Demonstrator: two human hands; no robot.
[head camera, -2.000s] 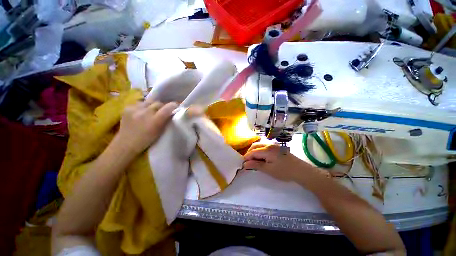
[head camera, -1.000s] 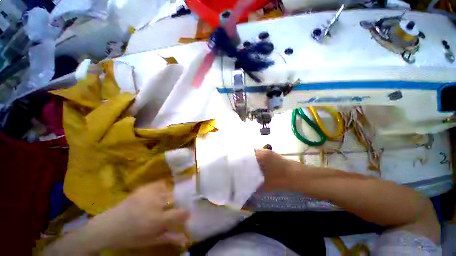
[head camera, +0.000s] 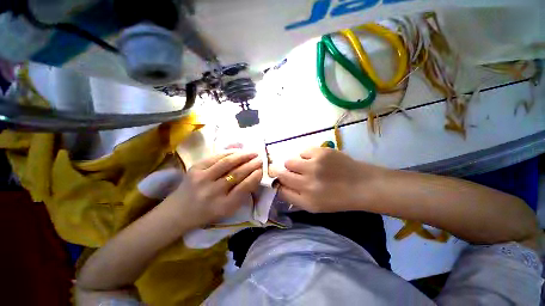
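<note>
White cloth pieces (head camera: 265, 206) lie on the machine table's front part, below the presser foot (head camera: 247, 117). My left hand (head camera: 221, 179), with a ring on one finger, lies flat on the white cloth. My right hand (head camera: 314, 179) holds the cloth's folded edge between its bent fingers, close beside my left hand. A small green tip shows just above my right hand; what it belongs to is hidden. Mustard cloth (head camera: 89, 206) lies in folds to the left and under my left forearm. The bright lamp washes out the cloth near the foot.
The machine head (head camera: 251, 30) fills the top, with a chrome guard (head camera: 101, 119) and a grey knob (head camera: 150, 54) at upper left. Green (head camera: 324, 75) and yellow (head camera: 399, 60) loops and thread ends (head camera: 445, 72) lie to the right. The silver front edging (head camera: 466, 160) runs at right.
The view has moved closer to the machine head. My left hand has moved from the mustard cloth at lower left onto the white cloth, beside my right hand. The white cloth's edge is now folded between them.
</note>
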